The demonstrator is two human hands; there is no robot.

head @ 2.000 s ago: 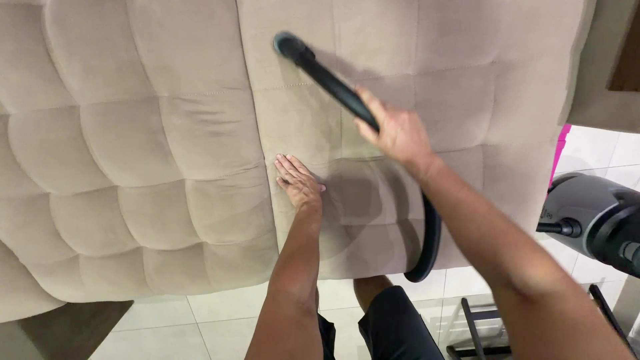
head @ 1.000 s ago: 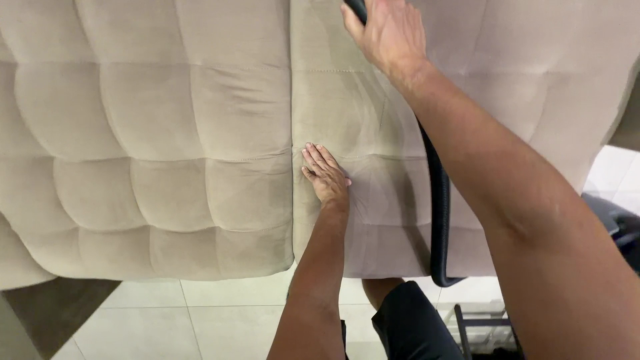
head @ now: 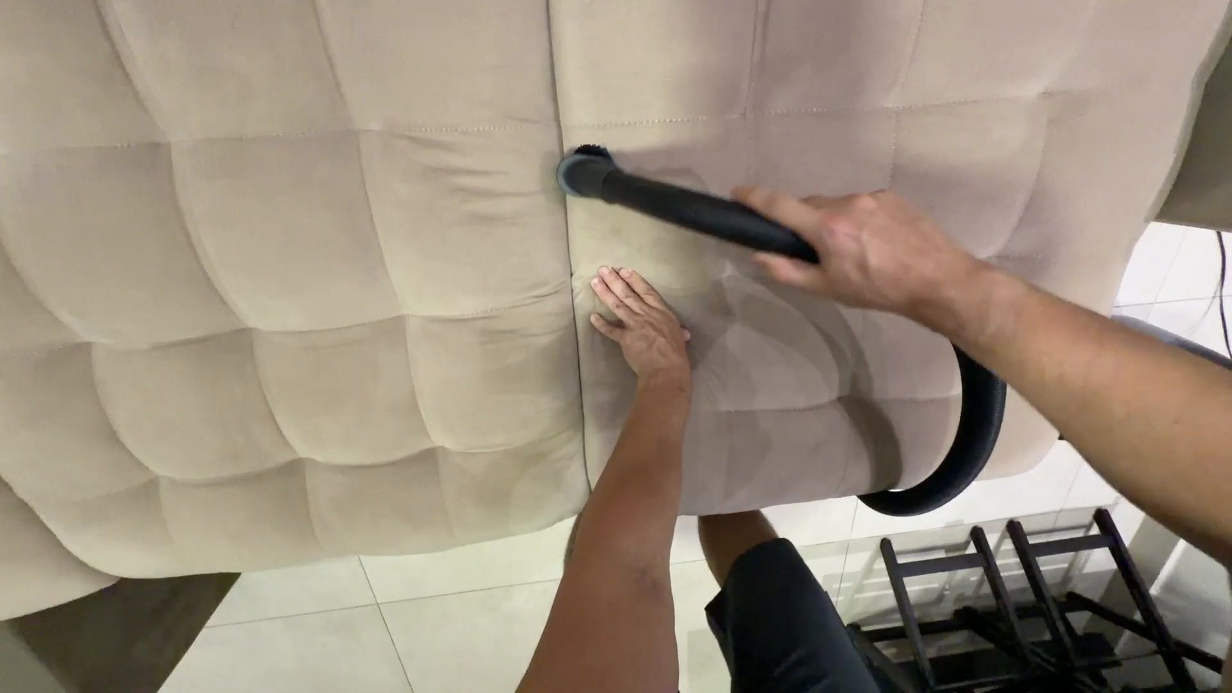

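Note:
My right hand is closed round the black handle of a vacuum cleaner wand. At the wand's far end a round brush head rests on the beige tufted sofa cushion, beside the seam with the left cushion. Just below the brush, my left hand lies palm down on the right cushion, fingers apart, near the same seam. From under my right forearm a black vacuum hose curves down over the cushion's front edge.
Dark metal frames stand on the tiled floor at the lower right. A brown panel is at the lower left, under the sofa. My leg in black shorts is close to the sofa's front edge. A dark cable runs at the right edge.
My right hand has drawn the wand back from the far part of the cushion, and the brush head is in view again, beside the seam. My left hand stays flat on the right cushion.

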